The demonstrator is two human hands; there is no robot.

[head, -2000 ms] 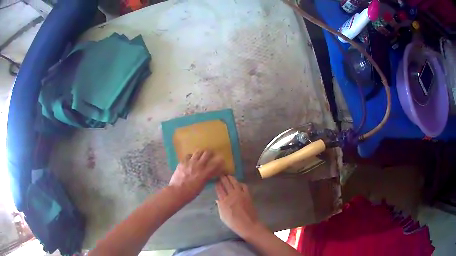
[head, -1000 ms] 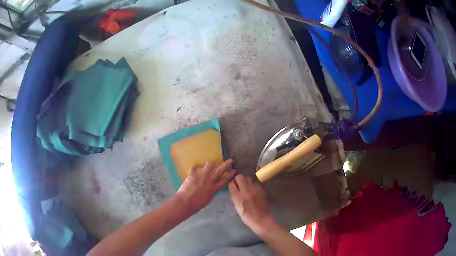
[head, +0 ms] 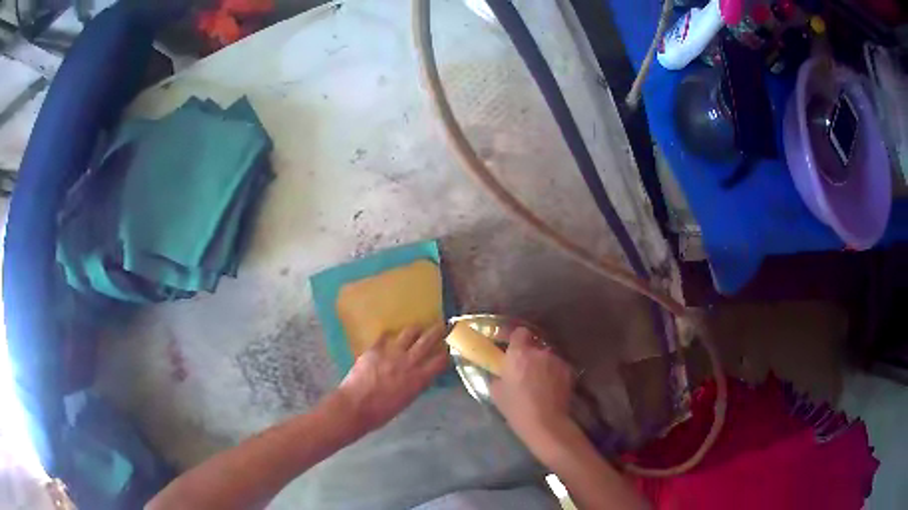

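Observation:
A teal-green fabric piece (head: 327,302) lies on the pressing table, with a yellow-tan template (head: 390,299) on top. Its right edge looks folded in along the template. My left hand (head: 392,371) lies flat with spread fingers on the lower part of the template and fabric. My right hand (head: 533,377) grips the pale wooden handle of the steam iron (head: 476,346). The iron's metal body is at the right edge of the fabric, near my left fingertips. My right hand hides part of the iron.
A fanned green stack (head: 174,199) lies far left, a darker stack (head: 105,448) near left. A brown hose (head: 518,207) and dark cable (head: 577,139) cross the table's right side. A blue side table (head: 712,214) holds a purple basin (head: 834,164). Red fabric (head: 757,438) is at lower right.
My right hand has left the fabric's edge and taken hold of the iron, which has moved left to the fabric. The hose and cable have swung over the table. The fabric's right edge has folded in.

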